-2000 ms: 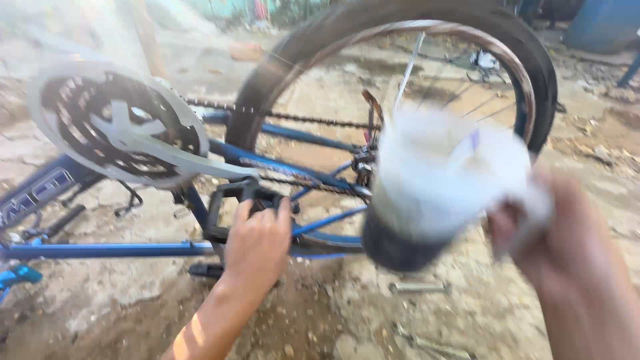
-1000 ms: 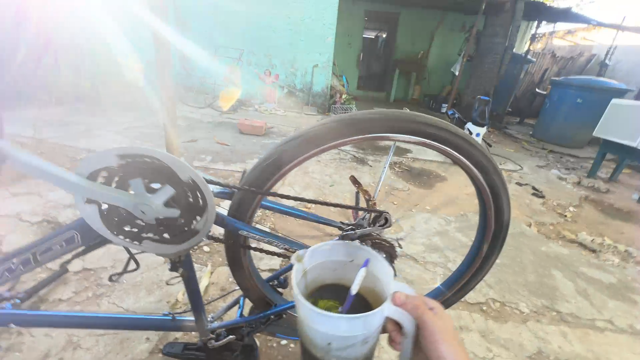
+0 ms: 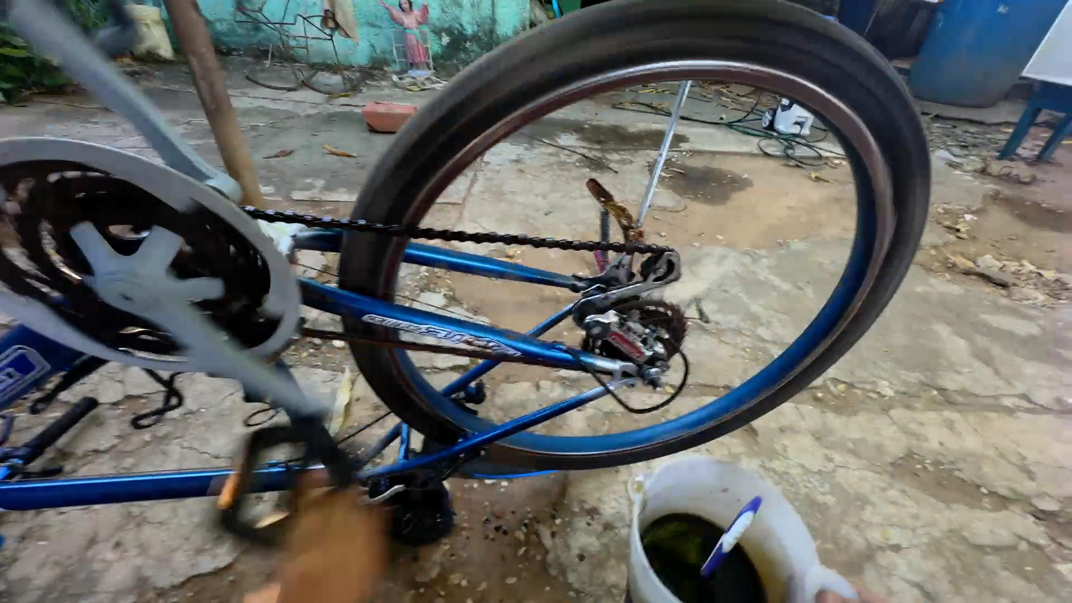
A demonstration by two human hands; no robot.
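A blue bicycle frame point(image 3: 469, 335) lies upside down, its rear wheel point(image 3: 900, 193) raised and its spokes blurred. My left hand point(image 3: 331, 544), blurred, is at the black pedal point(image 3: 239, 502); whether its fingers grip it I cannot tell. That pedal hangs from the grey crank arm beside the chainring point(image 3: 289, 310). The chain point(image 3: 469, 237) runs back to the rear derailleur point(image 3: 624, 335). At the bottom right edge, my right hand point(image 3: 846, 593), mostly out of view, holds the handle of a white plastic jug point(image 3: 641, 536). Dark liquid and a purple-and-white brush handle point(image 3: 731, 536) are inside the jug.
Cracked concrete point(image 3: 837, 352) with grit and leaves lies under the bicycle. Farther back are a brown post point(image 3: 205, 92), a reddish block point(image 3: 389, 117), a hose point(image 3: 791, 151), a pink figurine point(image 3: 410, 38) and a blue barrel point(image 3: 971, 50).
The view has tipped down since one second ago. My left hand, out of sight then, is back at the pedal. The jug now sits lower and farther right in view.
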